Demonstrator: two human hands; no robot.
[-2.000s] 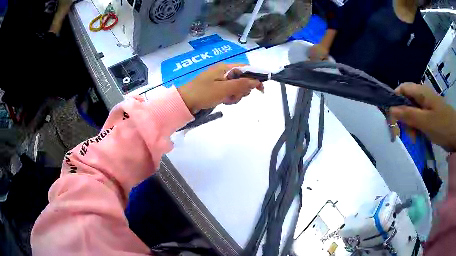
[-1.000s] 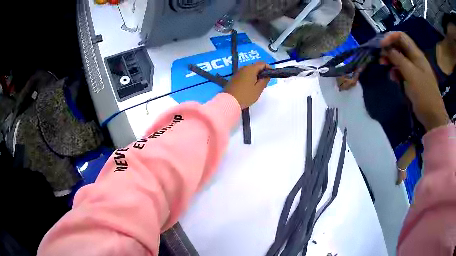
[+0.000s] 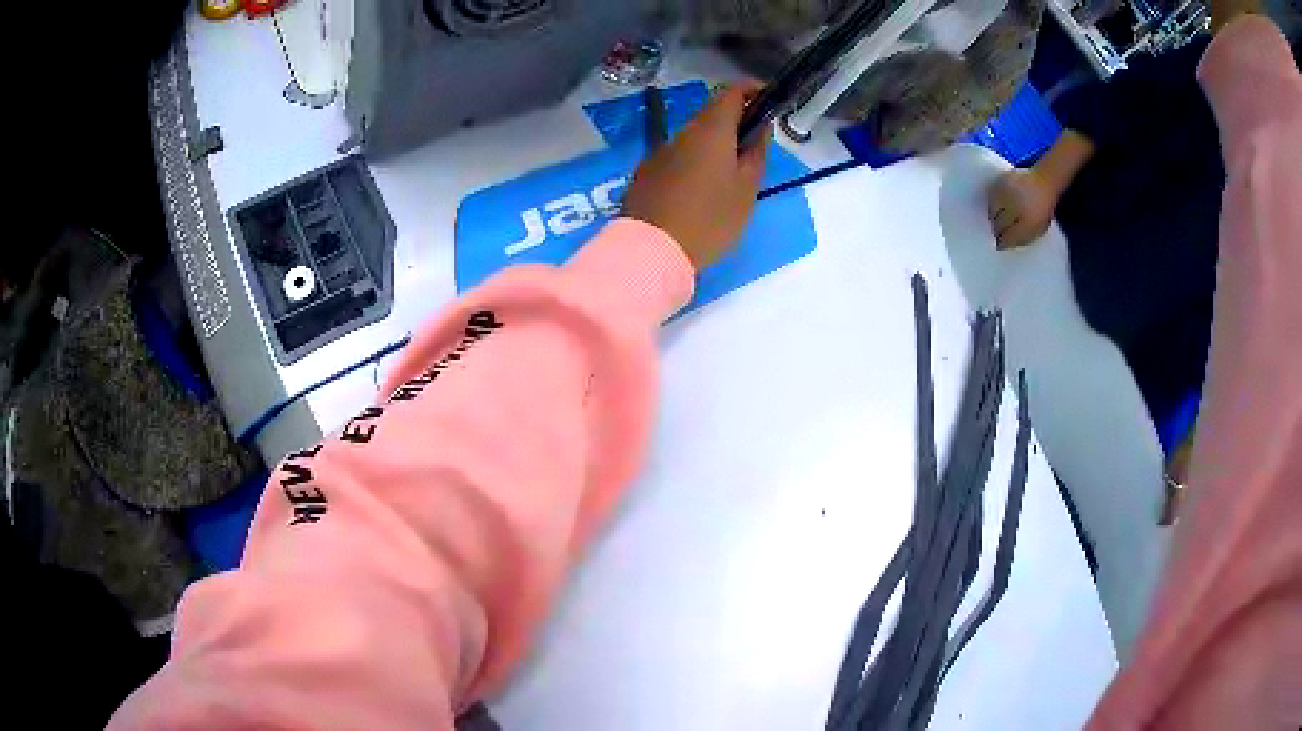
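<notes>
My left hand [image 3: 703, 179] is closed on a bundle of dark fabric strips [image 3: 828, 64] above the blue JACK label. The bundle runs up and right to the top edge of the picture. My right hand [image 3: 1239, 12] is mostly cut off by the top right edge, so its fingers and what it holds cannot be seen. More dark grey strips [image 3: 950, 528] lie lengthwise on the white table [image 3: 743, 500]. One short dark piece [image 3: 657, 114] shows on the label behind my left hand.
A black bobbin tray [image 3: 317, 254] with a white round item is at the table's left end. A grey machine housing [image 3: 471, 86] stands behind. Scissor handles [image 3: 264, 6] show at the top left. Another person's hand [image 3: 1022, 207] rests at the table's far edge. Speckled cloth [image 3: 942, 100] lies beyond.
Both my hands have moved up, the right one nearly out of the picture. The bundle now slants steeply upward; before, it stretched sideways between my hands. The view has shifted slightly.
</notes>
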